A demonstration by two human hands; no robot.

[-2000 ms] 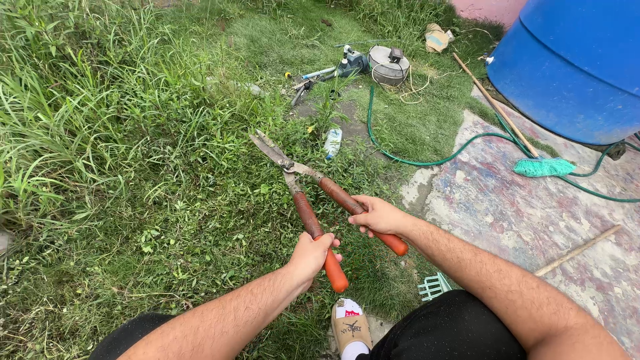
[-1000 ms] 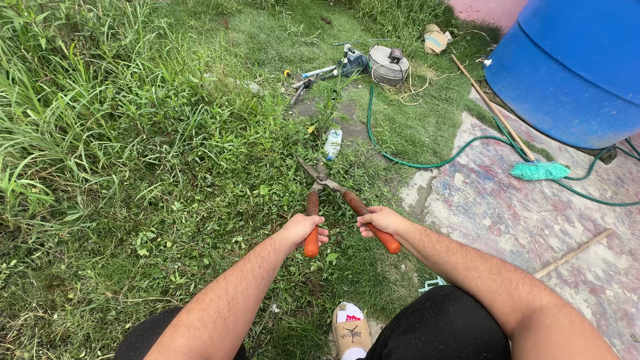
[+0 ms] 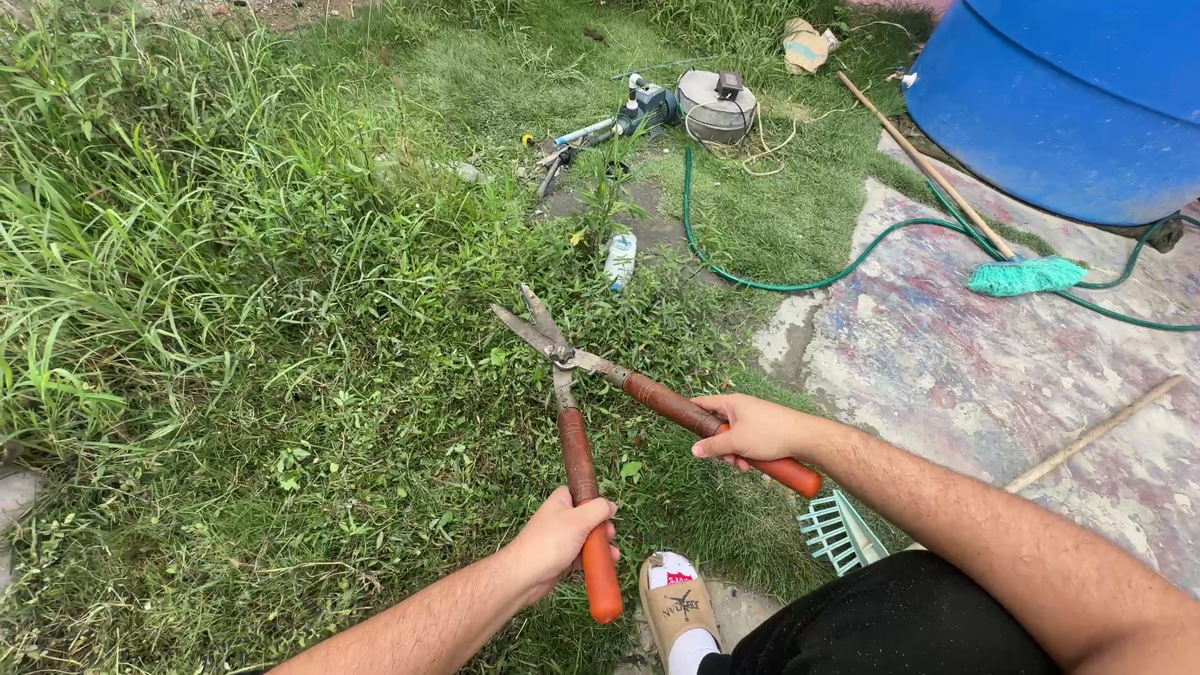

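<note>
I hold a pair of hedge shears (image 3: 561, 354) with worn metal blades and long red-brown handles that end in orange grips. My left hand (image 3: 565, 536) is wrapped round the left handle, low down near its orange end. Around the right handle, my right hand (image 3: 750, 433) is closed just above the orange tip. The blades stand apart in a narrow V over low green weeds (image 3: 441, 356) and point up and slightly left. A plastic bottle (image 3: 620, 261) lies in the weeds just beyond the blade tips.
A green hose (image 3: 797, 284) curves past a water pump (image 3: 647, 108) and a round grey object (image 3: 716, 108). Right are a blue tank (image 3: 1059, 103), a teal-headed broom (image 3: 1027, 277) and a wooden pole (image 3: 1092, 433) on paving. A rake head (image 3: 839, 534) lies near my sandaled foot (image 3: 680, 605).
Compared with one second ago, the shears have moved left, their handles are spread wider, and my hands are farther apart and lower. My grip on both handles is kept throughout.
</note>
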